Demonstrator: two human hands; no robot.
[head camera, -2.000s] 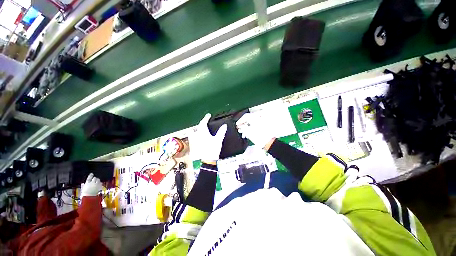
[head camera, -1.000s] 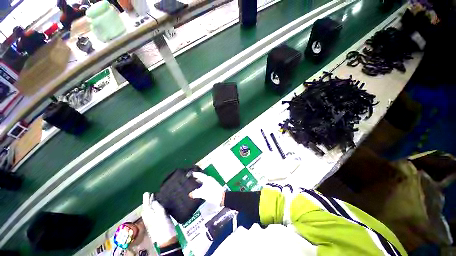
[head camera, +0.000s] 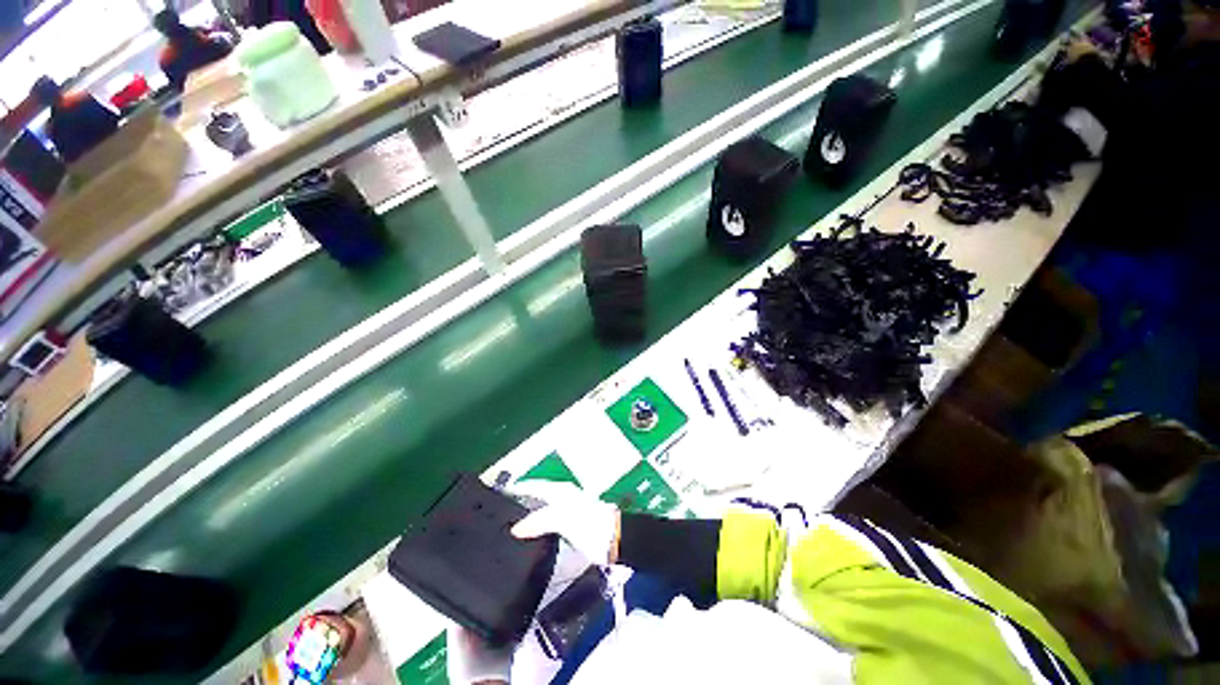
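Note:
A black boxy housing (head camera: 475, 559) is held over the near edge of the bench, a plain broad face up. My right hand (head camera: 573, 526), in a white glove, grips its right side, fingers on the top edge. My left hand (head camera: 479, 656), also white-gloved, is at its lower edge near the bottom of the picture; most of it is hidden by the housing. A small dark flat device (head camera: 573, 610) lies just right of the housing, close to my body. Green-and-white printed sheets (head camera: 645, 484) lie beyond my right hand.
The green conveyor belt (head camera: 335, 442) carries several black housings, one at its near left (head camera: 150, 618). A tangled heap of black parts (head camera: 856, 315) lies right, beside two dark sticks (head camera: 727, 402). A round metal part (head camera: 644, 415) sits on a green square. A multicoloured round item (head camera: 319, 648) is at lower left.
The view has swung right since the oldest frame. Since one second ago, the housing has been turned to show a smoother face, and my left hand has moved from its left side to beneath its lower edge.

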